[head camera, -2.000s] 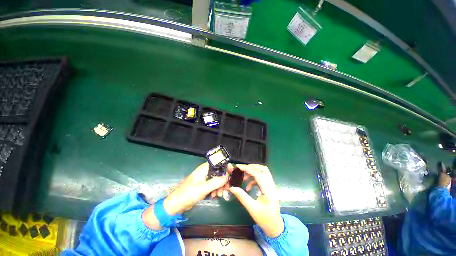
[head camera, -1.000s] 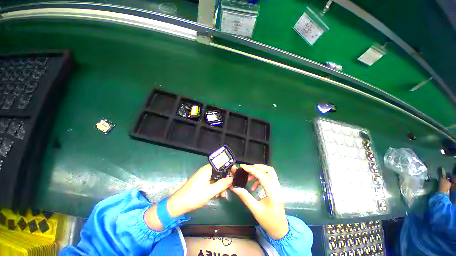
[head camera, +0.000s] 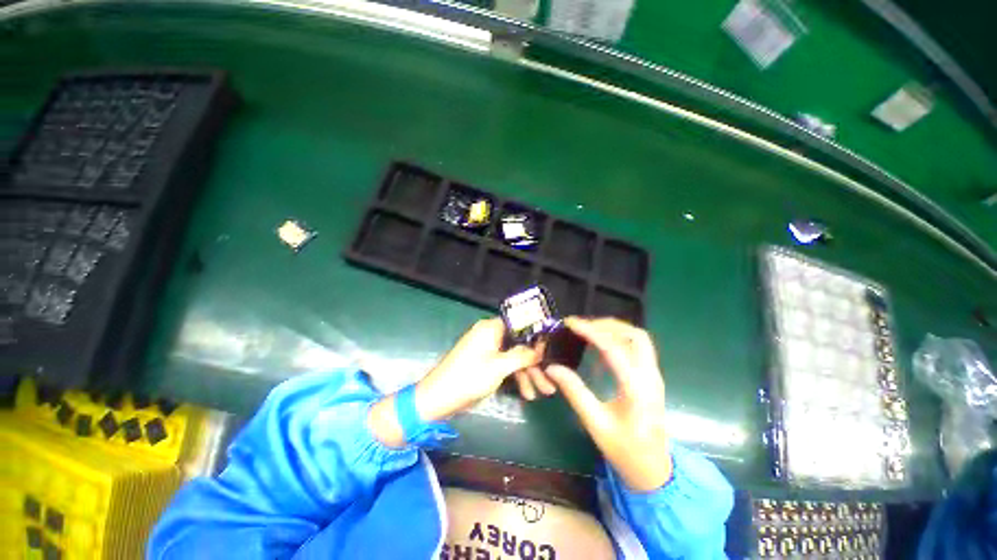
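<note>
My left hand (head camera: 476, 372), with a blue wrist strap, holds a black square case assembly (head camera: 529, 313) with a pale inside facing up. My right hand (head camera: 621, 385) holds a dark glossy cover piece (head camera: 566, 348) by its edge, close beside the case's right side. Whether the two parts touch is too blurred to tell. Just behind the hands is the black foam pocket tray (head camera: 372, 254). Its back row holds a dark unit with a yellow part (head camera: 477, 211) and another with a whitish part (head camera: 517, 230).
Large black trays (head camera: 208, 164) stand at the left, with yellow trays (head camera: 164, 465) at the lower left. A loose pale square part (head camera: 294, 234) lies between. At right are a clear blister tray (head camera: 836, 372), a lower parts tray (head camera: 820, 527), a crumpled clear bag (head camera: 962, 377) and a blue sleeve.
The view has shifted, so the bench things appear further right and higher. The dark cover, earlier facing the camera beside the case, is now turned more edge-on and close against the case's side.
</note>
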